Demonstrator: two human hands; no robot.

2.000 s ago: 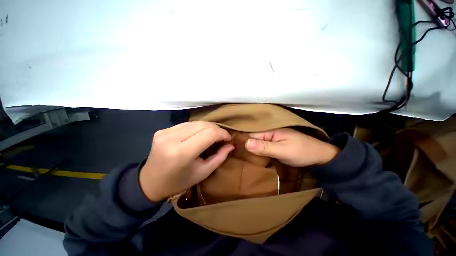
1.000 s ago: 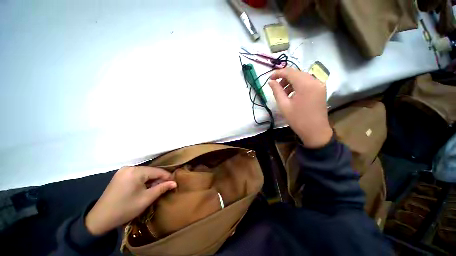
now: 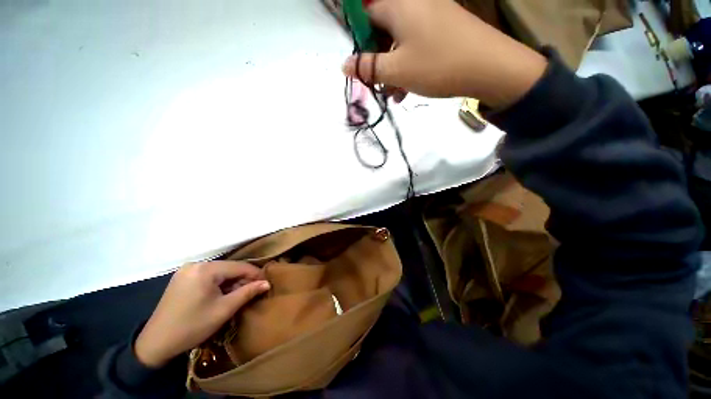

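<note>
The tan-brown bag (image 3: pixel 312 343) lies open-mouthed in my lap against the table edge. My left hand (image 3: pixel 210 300) pinches the bag lining (image 3: pixel 284 308) at the left of the mouth. A small white tag (image 3: pixel 337 304) shows inside, and a gold metal ring (image 3: pixel 382 234) sits at the right rim corner. My right hand (image 3: pixel 425 54) is raised over the table and holds the green-handled tool (image 3: pixel 359 27), whose upper end is cut off by the picture's top. Black cord (image 3: pixel 399 140) hangs from the hand. The pink snips (image 3: pixel 358 101) are just below the hand, blurred.
The long white-covered table (image 3: pixel 156 140) spans the upper left. A yellowish block (image 3: pixel 472 113) lies beside my right forearm. Brown bags (image 3: pixel 557 27) are piled at the top right, and others (image 3: pixel 499 249) hang below the table edge at right.
My right hand has moved up and now holds the green tool, lifting it and its cord off the table. My left hand stays at the bag lining.
</note>
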